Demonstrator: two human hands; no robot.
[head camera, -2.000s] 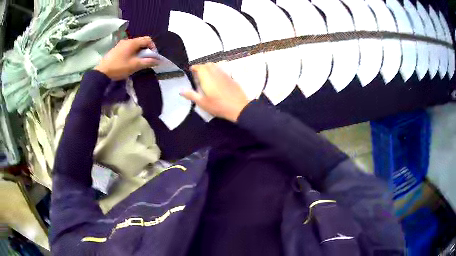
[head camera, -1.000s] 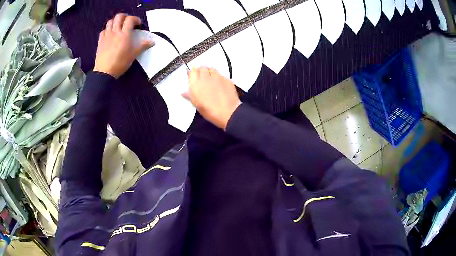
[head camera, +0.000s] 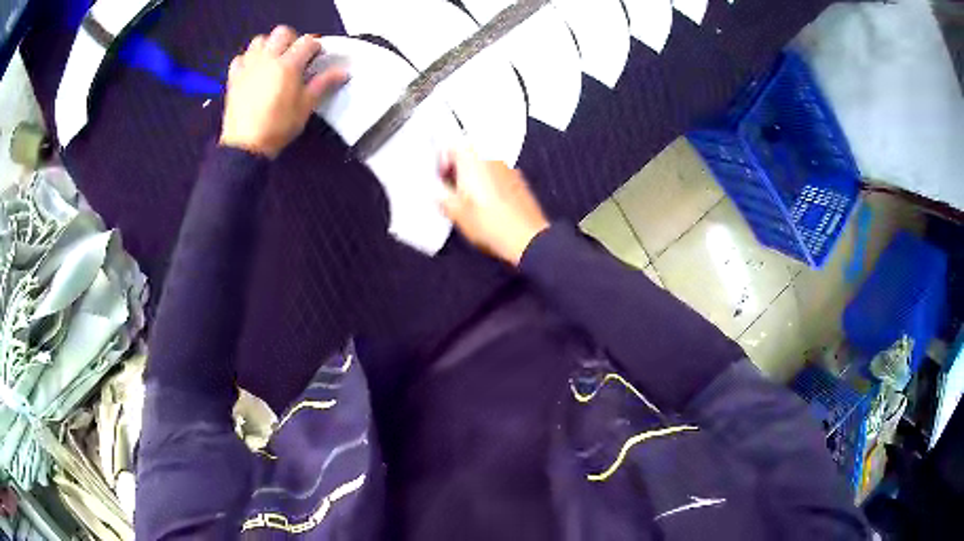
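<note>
A row of white curved seamed panels (head camera: 555, 63) lies overlapping on the dark pinstriped cloth, running up to the right. A grey-brown speckled band crosses their middles. The nearest panel (head camera: 407, 180) lies at the row's lower left end. My left hand (head camera: 277, 93) is at this panel's upper end, thumb and fingers apart and touching it. My right hand (head camera: 495, 203) is at its lower half, fingertips on or just over the white fabric. The right fingertips are blurred, and whether they pinch the fabric cannot be told.
A blue strip (head camera: 169, 69) lies on the cloth at upper left, beside a white arc with a dark band (head camera: 76, 79). Pale green fabric bundles (head camera: 63, 285) and beige ones (head camera: 106, 449) are at the left. A blue crate (head camera: 788, 169) stands on the tiled floor at right.
The end panel was lifted between my hands, then laid onto the row's near end. The view has swung left, showing the blue strip. My right hand has shifted slightly along the panel.
</note>
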